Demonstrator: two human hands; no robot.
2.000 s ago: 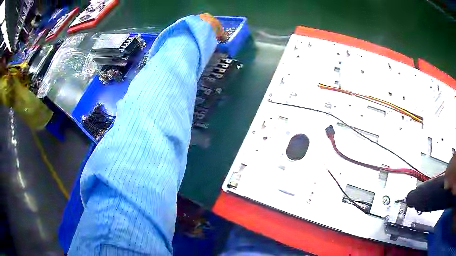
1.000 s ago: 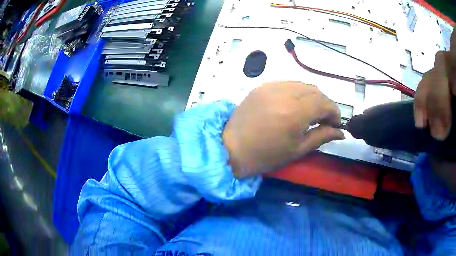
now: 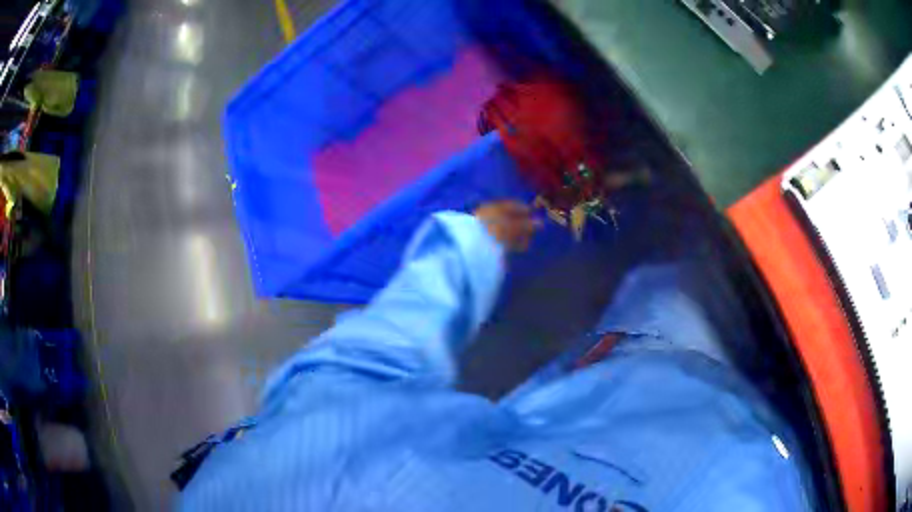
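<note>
My left hand (image 3: 508, 225) is blurred, at the near edge of the large blue floor crate (image 3: 262, 150), close beside the board ends of a red cable bundle (image 3: 545, 125). Whether its fingers grip a board or cable cannot be told. The tangled red cables hang at the crate's right end, with small green and pale ends (image 3: 580, 212) at their lower side. A pink liner (image 3: 400, 140) lies in the crate. My right hand is out of the picture.
The white display back panel (image 3: 870, 200) on its red-orange foam (image 3: 800, 300) is at the right. The green bench (image 3: 690, 90) with silver brackets (image 3: 735, 35) is at the top right. A grey floor aisle (image 3: 190, 250) and yellow items are at the left.
The view has swung left and down to the floor crate. My left hand has gone from the panel to the crate. My right hand and the black screwdriver have left the picture.
</note>
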